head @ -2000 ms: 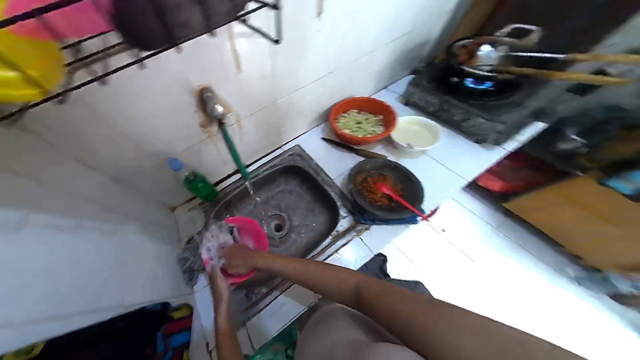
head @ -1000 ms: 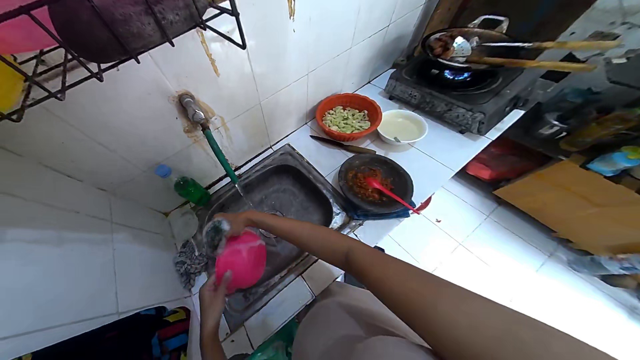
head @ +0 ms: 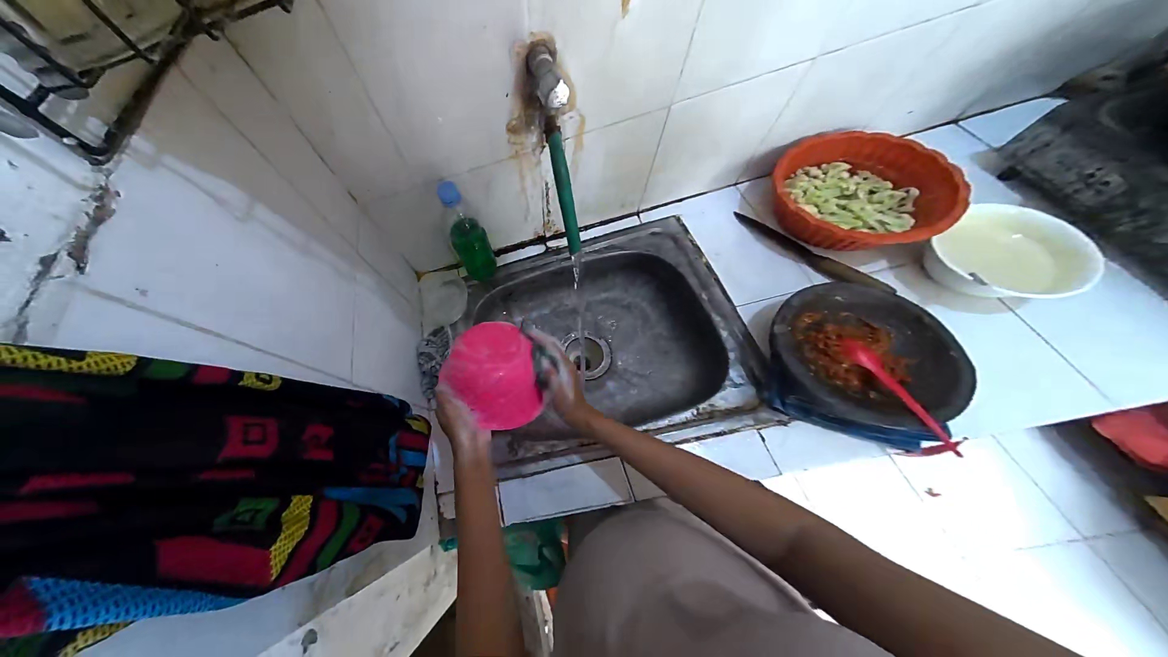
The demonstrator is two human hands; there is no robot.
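A pink plastic bowl, soapy and with its underside facing up, is held over the left part of the metal sink. My left hand grips its lower left edge. At its right side is my right hand, pressing what looks like a dark scrubbing pad against the bowl; the fingers partly hide the pad. Water runs from a green hose on the wall tap into the basin, beside the drain.
A green bottle stands behind the sink. On the tiled counter are an orange bowl of cut vegetables, a knife, a white bowl and a stone mortar with a red spoon. Patterned cloth hangs at left.
The pink bowl showed its inside two seconds ago; its outside now faces up. My right hand has moved from the bowl's far edge to its right side. The view has shifted toward the sink.
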